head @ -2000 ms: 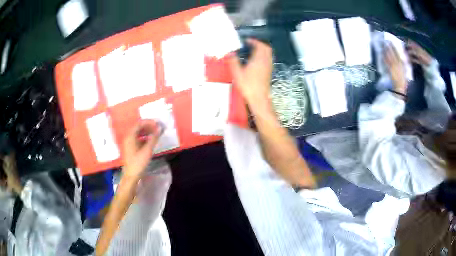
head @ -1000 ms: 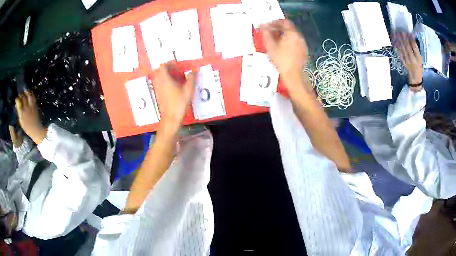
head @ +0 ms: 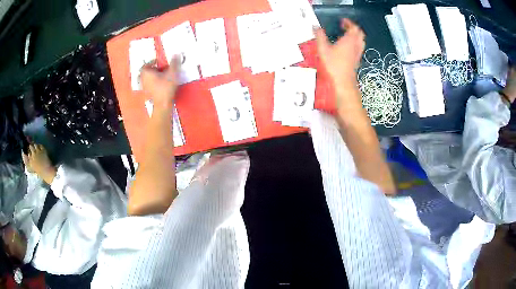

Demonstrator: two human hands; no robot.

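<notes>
White leaflets lie in loose, slightly fanned piles in two rows on a red mat (head: 192, 127). Several show a dark C-like mark, such as the front pile (head: 233, 113) and the one to its right (head: 294, 93). A text-side leaflet (head: 266, 31) tops a wider pile behind. My left hand (head: 161, 79) is over the back-left piles, fingertips at the leaflets; I cannot tell whether it grips one. It partly hides the front-left pile. My right hand (head: 342, 53) is beside the back-right leaflets (head: 297, 20), thumb and fingers apart, with nothing visible in it.
Rubber bands (head: 380, 90) lie tangled right of the mat, with leaflet stacks (head: 416, 34) beyond. A glossy black heap (head: 82, 101) lies left of the mat. Neighbouring workers' sleeves (head: 79, 209) show on both sides. A card (head: 86, 11) is at the far left back.
My left hand has moved left from between the rows to the back-left piles. My right hand has moved slightly right, off the back-right leaflets. The right neighbour's hand has moved right.
</notes>
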